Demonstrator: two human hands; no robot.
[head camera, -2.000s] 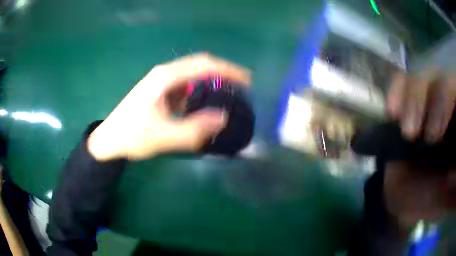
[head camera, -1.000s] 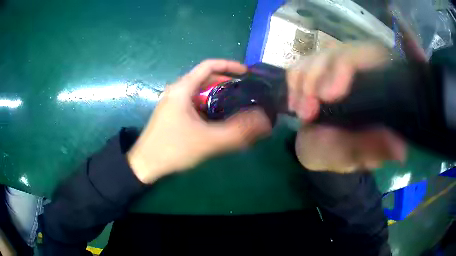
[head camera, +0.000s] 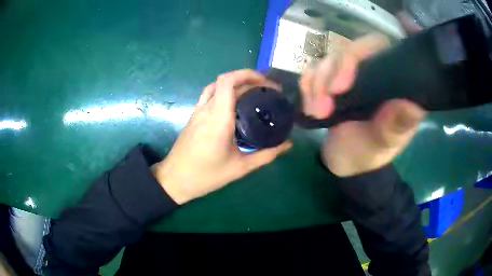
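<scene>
My left hand (head camera: 207, 135) holds a short black cylindrical light-up unit (head camera: 264, 119) from its left side, with fingers above and thumb below. The unit's flat black end cover faces up and shows small holes and two shiny points. A blue-white glow shows at its lower left side. My right hand (head camera: 359, 102) is blurred and grips a thick black electric screwdriver (head camera: 410, 73) with a pale label patch. The driver lies slanted, its front part just right of the unit. Its bit is not visible, and I cannot tell if it touches the unit.
A screw feeder with blue side (head camera: 274, 38) and white top stands behind my hands, partly covered by the right hand. A clear plastic bag (head camera: 431, 13) is at the top right. The glossy green table (head camera: 108, 59) has a curved front edge. A blue stool (head camera: 449, 211) stands at the lower right.
From two seconds ago, the driver has come left to the unit. Since one second ago, the unit has turned cover-up, its glow changed from red to blue-white, and the driver's rear has swung up.
</scene>
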